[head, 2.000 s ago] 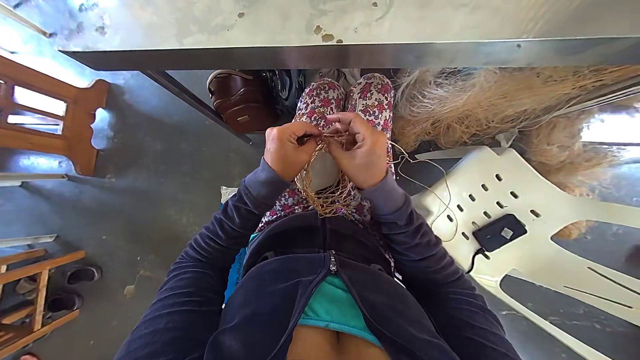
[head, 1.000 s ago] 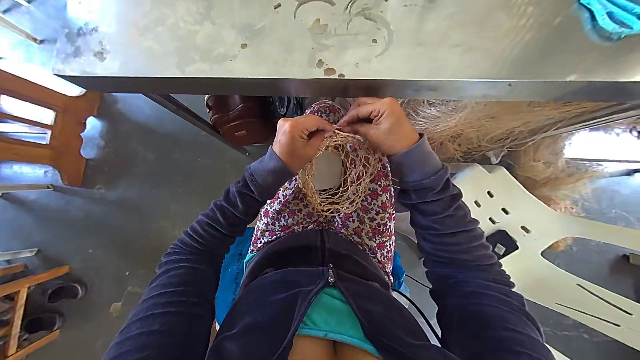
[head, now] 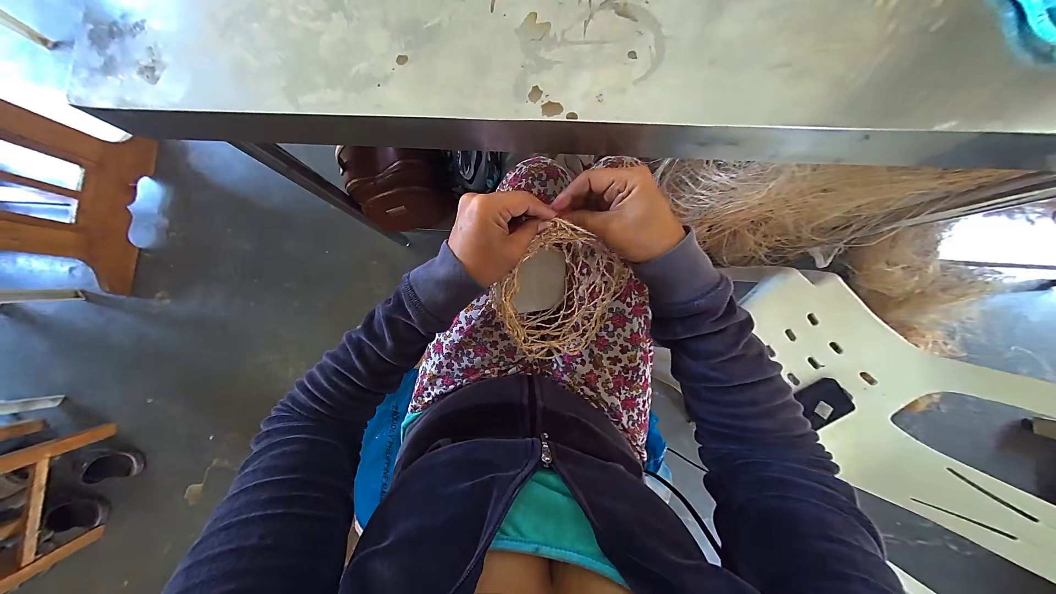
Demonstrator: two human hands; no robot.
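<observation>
A ring-shaped openwork piece of twisted tan fibre cord (head: 549, 342) hangs above my lap, over flower-patterned trousers (head: 615, 363). My left hand (head: 495, 233) pinches its upper edge between thumb and index finger. Right beside it, my right hand (head: 627, 213) grips the same edge, its fingertips nearly touching those of the left. A pale, rounded object (head: 540, 280) shows through the middle of the netting; what it is I cannot tell.
A stained metal table (head: 462, 74) spans the top. Beneath it lie a brown leather bag (head: 400, 190) and heaps of loose fibre (head: 767, 206). A cream plastic chair (head: 874, 437) holding a black device (head: 825, 403) stands at right; wooden furniture (head: 120, 206) is at left.
The netting hangs more openly as a ring than two seconds ago. A loose strand that trailed over the chair then no longer shows there. Both hands remain at the upper edge.
</observation>
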